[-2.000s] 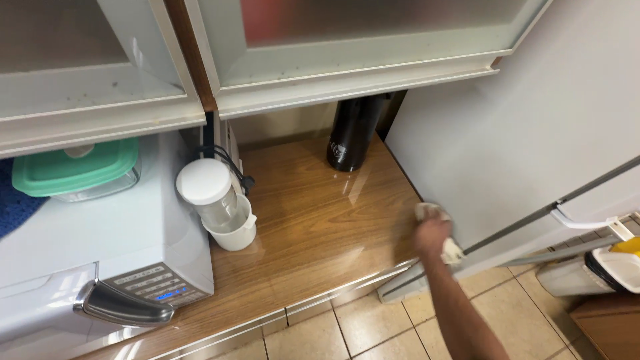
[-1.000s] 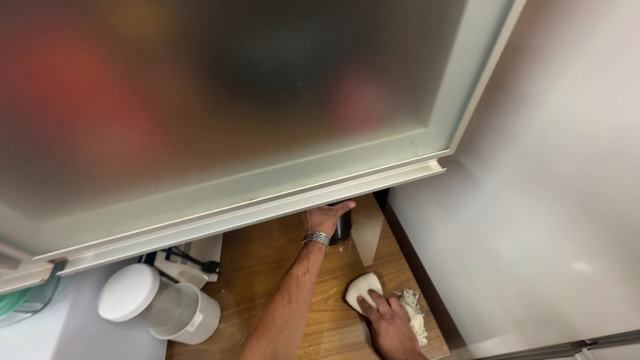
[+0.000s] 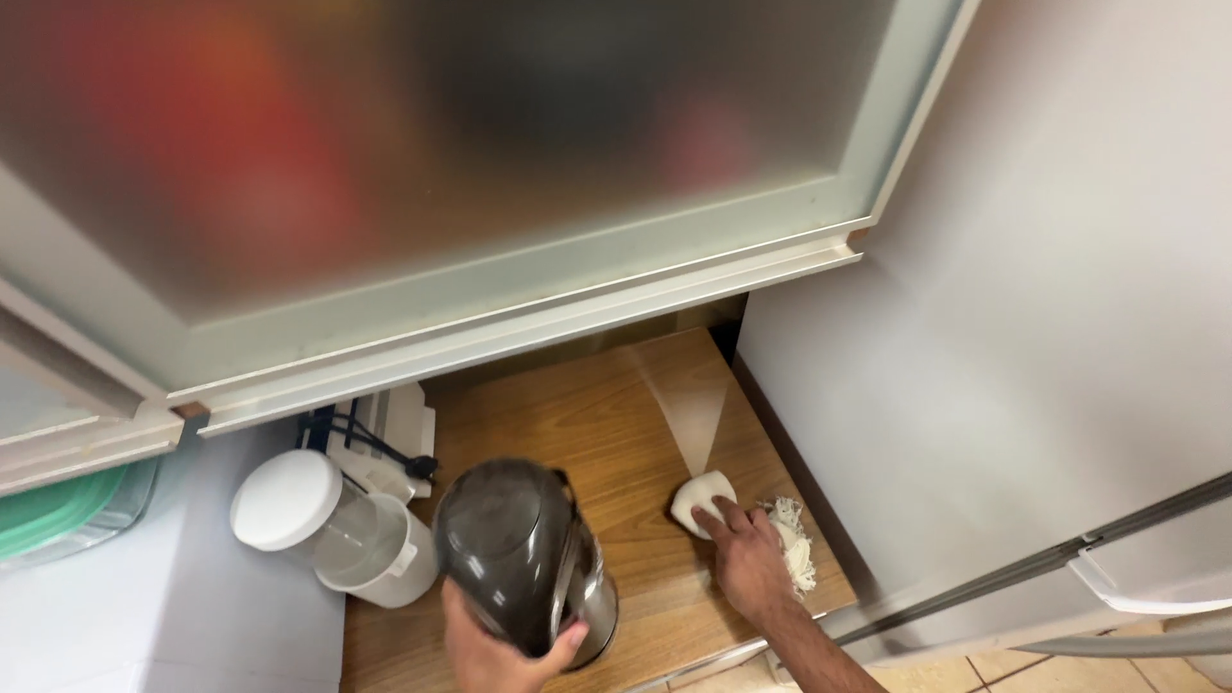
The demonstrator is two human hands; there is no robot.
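My left hand (image 3: 500, 640) grips a dark bottle-like container (image 3: 510, 549) with a glossy dark top, held over the near left part of the wood-grain counter (image 3: 597, 423). Under my right hand (image 3: 756, 558) is a folded white cloth (image 3: 701, 500), pressed against the counter near its right side. The cloth's frayed, stringy end (image 3: 794, 544) sticks out to the right of the fingers. The base of the dark container is partly hidden by its own body and my fingers.
A frosted-glass cabinet door (image 3: 539, 260) hangs low over the counter. On the left are a clear jar with a white lid (image 3: 287, 500), a white appliance with a dark cord (image 3: 385, 448), and a green-lidded container (image 3: 58, 510). A white refrigerator side (image 3: 962, 385) borders the right.
The dark container stood at the back of the counter; my left hand took hold of it there and has brought it nearer, to the left. My right hand with the cloth came from the counter's edge onto its top.
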